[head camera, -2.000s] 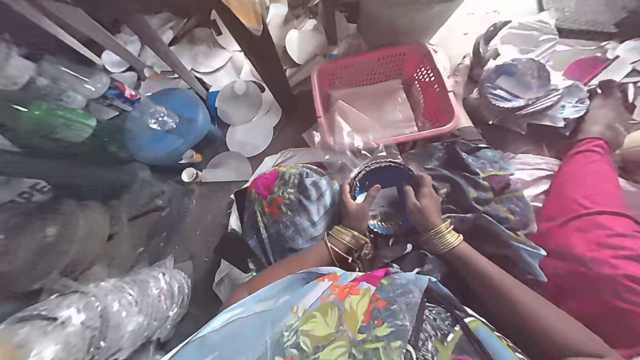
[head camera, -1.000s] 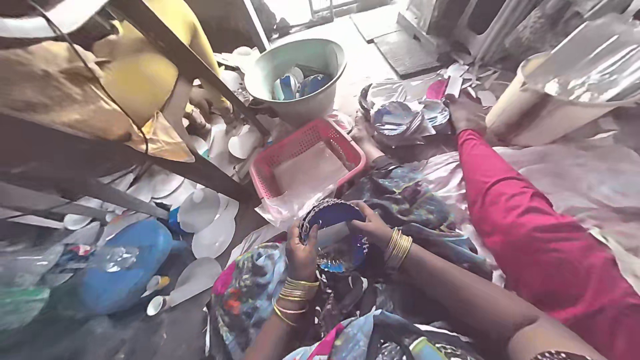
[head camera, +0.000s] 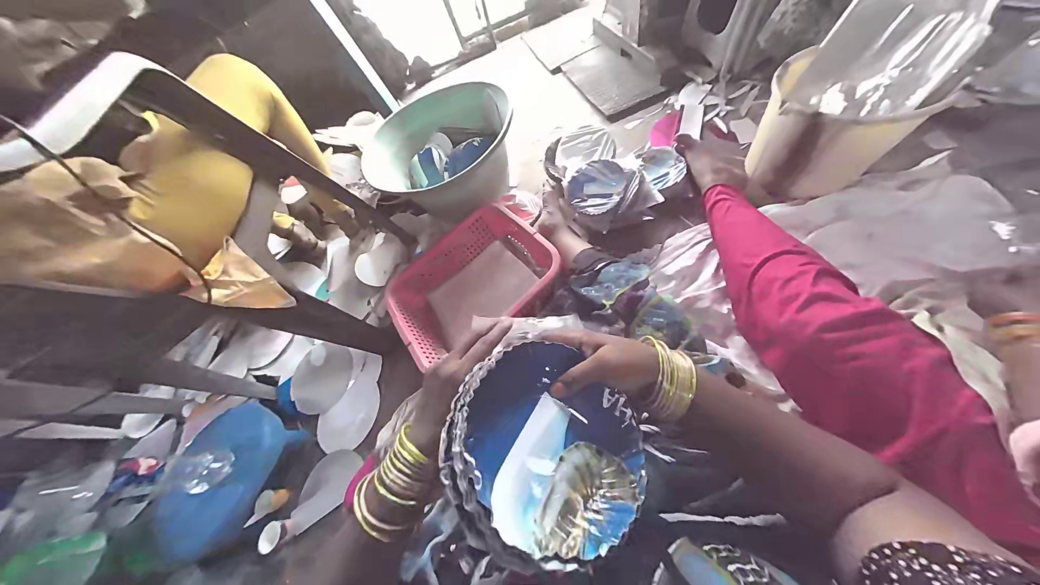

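A stack of round disposable plates (head camera: 504, 414) with crimped silvery edges and a blue printed face is tilted up in front of my body. My left hand (head camera: 455, 374) holds the stack at its upper left rim, fingers along the edge. At its upper right rim my right hand (head camera: 605, 361) grips, the thumb or a finger bent over the blue face. Both wrists carry gold-coloured bangles. Just beyond the plates lies a red plastic basket (head camera: 406, 325) with a flat pale sheet inside.
Behind the basket stands a pale green tub (head camera: 479, 183) holding blue items. Another person's pink-clad limb (head camera: 837, 325) extends at right, near more silvery plates (head camera: 601, 187) and a cream bucket (head camera: 812, 154). At left are a metal frame (head camera: 244, 150), pale round pieces (head camera: 349, 406) and a blue plastic object (head camera: 211, 487).
The stack of plates, held in both hands, shows more of its blue face than one second ago. The view has swung since the oldest frame, bringing the tub and cream bucket into sight.
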